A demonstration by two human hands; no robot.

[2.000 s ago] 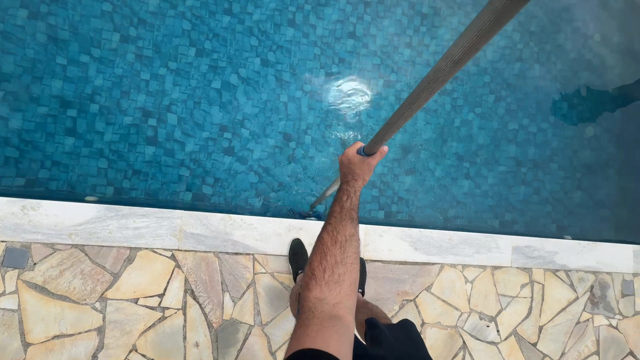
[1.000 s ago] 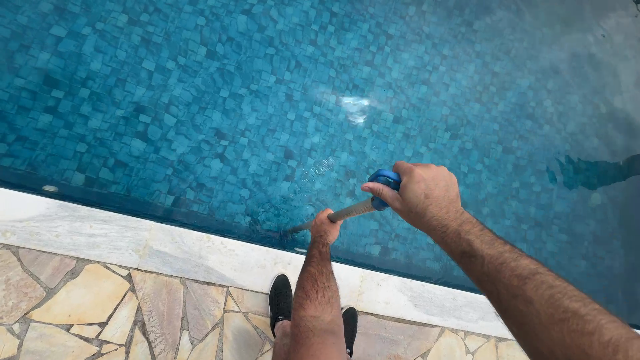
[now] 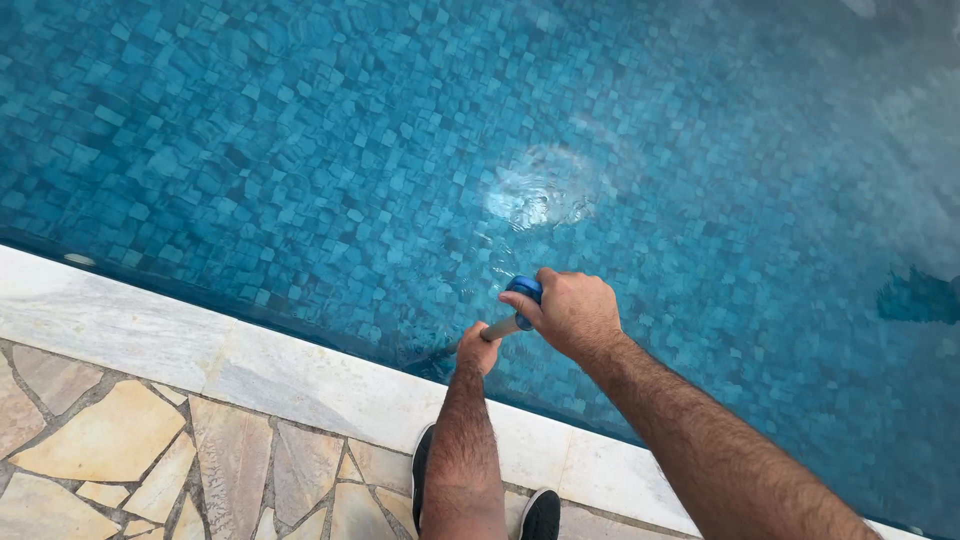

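Observation:
A metal pole (image 3: 499,328) with a blue plastic end grip (image 3: 524,286) slants down into the water of the tiled pool. My right hand (image 3: 577,309) is wrapped around the blue grip at the pole's upper end, thumb lying over it. Lower on the shaft, my left hand (image 3: 478,349) is closed around the pole, just above the water near the pool's edge. The pole's lower part is dim under the surface, and whatever is at its far end cannot be made out.
A white marble coping (image 3: 300,360) runs diagonally along the pool. Irregular stone paving (image 3: 112,435) lies behind it. My dark shoes (image 3: 541,514) stand at the coping. A pale round fitting (image 3: 79,259) shows on the pool wall at left.
Two seconds ago only one hand showed, on a pole rising to the upper right. My right hand has since come into view on the blue grip, and the pole's upper end is now lower.

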